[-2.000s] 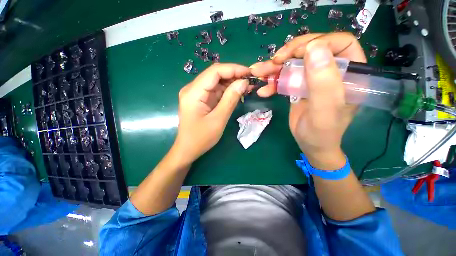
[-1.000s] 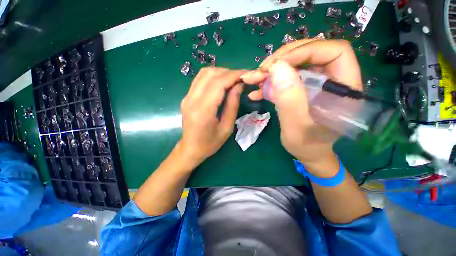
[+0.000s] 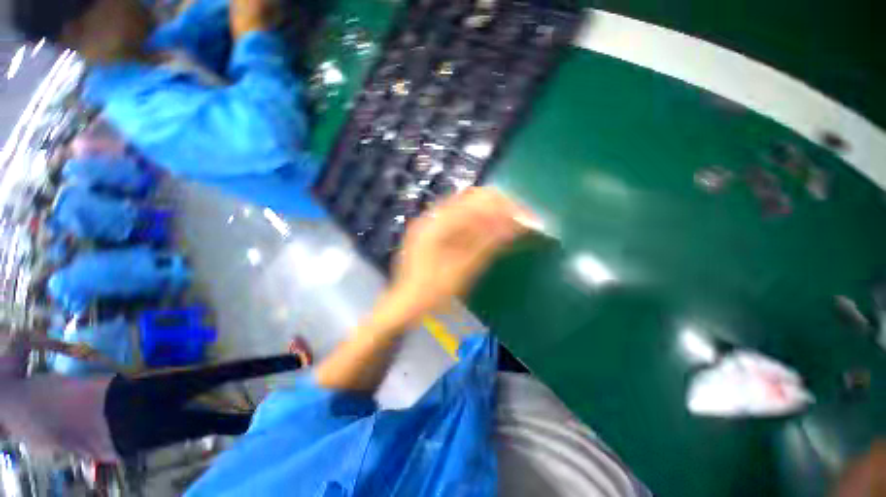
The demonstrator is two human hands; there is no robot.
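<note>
The view is blurred. My left hand (image 3: 457,238) is over the near right edge of the black compartment tray (image 3: 393,121), fingers pointing right. Whether it holds a small part cannot be made out. The tray cells hold dark, glinting parts. A blurred bit of skin, likely my right hand (image 3: 865,480), shows at the lower right corner, cut off by the edge; its grip is hidden. The syringe cannot be made out. The crumpled white tissue (image 3: 748,386) with pink stains lies on the green bench (image 3: 622,320) at right.
Loose parts (image 3: 772,186) lie on the bench at right, near the white stripe (image 3: 714,60). A worker in a blue sleeve (image 3: 204,121) sits beyond the tray at upper left. More people in blue and a person in dark trousers (image 3: 175,398) are at left over the grey floor.
The view has swung left. My left hand has left my right hand and moved to the tray. My right hand has gone almost out of the picture.
</note>
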